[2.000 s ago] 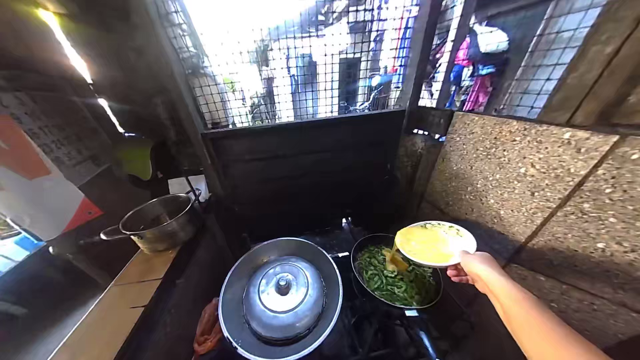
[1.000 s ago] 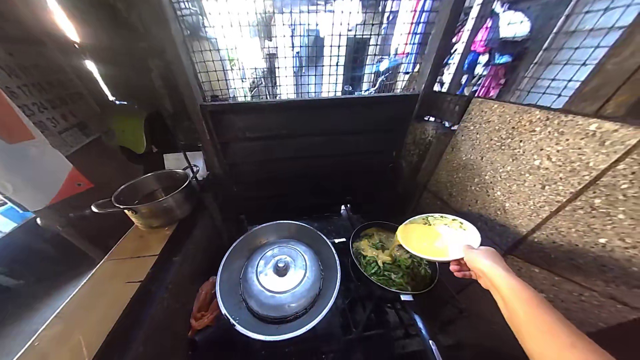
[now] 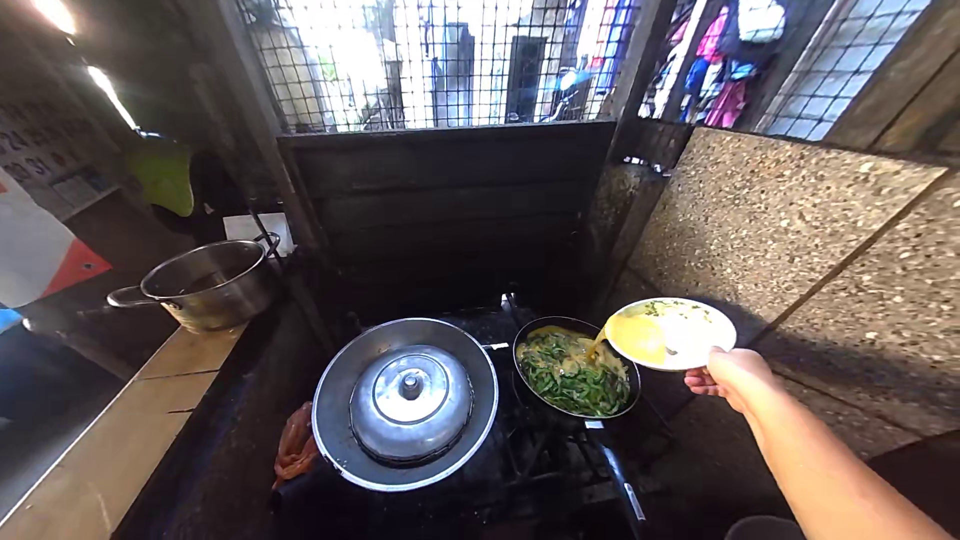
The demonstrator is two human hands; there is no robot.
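Note:
My right hand grips the near rim of a white plate, tilted left over a frying pan. Yellow liquid, apparently beaten egg, pools at the plate's left side and runs off its edge, with green bits on the far side. In the frying pan lie chopped green vegetables, with yellow liquid among them toward the back. The pan sits on a dark gas stove, its handle pointing toward me. My left hand is out of view.
Left of the frying pan stands a wide metal pan holding a domed lidded pot. An orange-red plastic bag lies beside it. A steel pot rests on the tiled ledge. A pebbled wall rises at right.
Yellow liquid has spread over more of the greens at the back of the frying pan, and less remains on the plate. My right hand still holds the plate over the pan's right edge.

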